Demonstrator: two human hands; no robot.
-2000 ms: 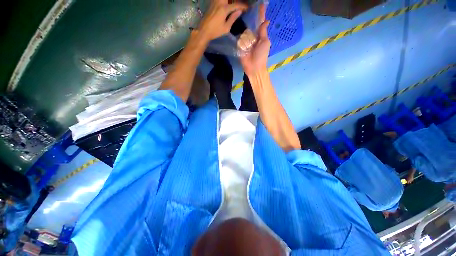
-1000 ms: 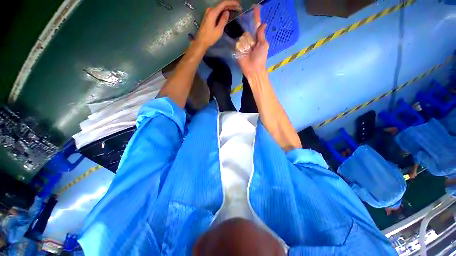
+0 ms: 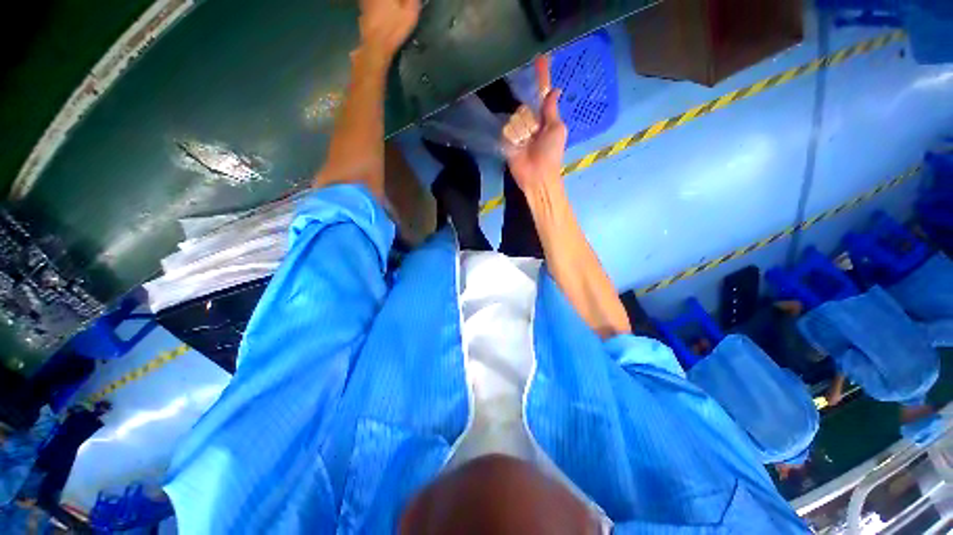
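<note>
My left hand (image 3: 389,21) is at the top edge, over the green bench (image 3: 282,63). Its fingers are partly cut off, and I cannot tell whether it holds anything. My right hand (image 3: 536,141) is beyond the bench edge, with its index finger stretched out and the other fingers curled. It grips a crinkled clear plastic bag (image 3: 467,128), which spreads to the left of the hand beneath the bench edge. The bag's contents cannot be made out.
A blue perforated basket (image 3: 585,89) is on the floor beside a brown cardboard box (image 3: 721,42). White sheets (image 3: 225,246) lie over black trays (image 3: 214,324) at left. Small dark parts (image 3: 42,282) lie at far left. People in blue smocks sit at right.
My left hand has moved away from the bag, up and left over the bench. My right hand still holds the bag. The view has shifted slightly, showing more of the cardboard box.
</note>
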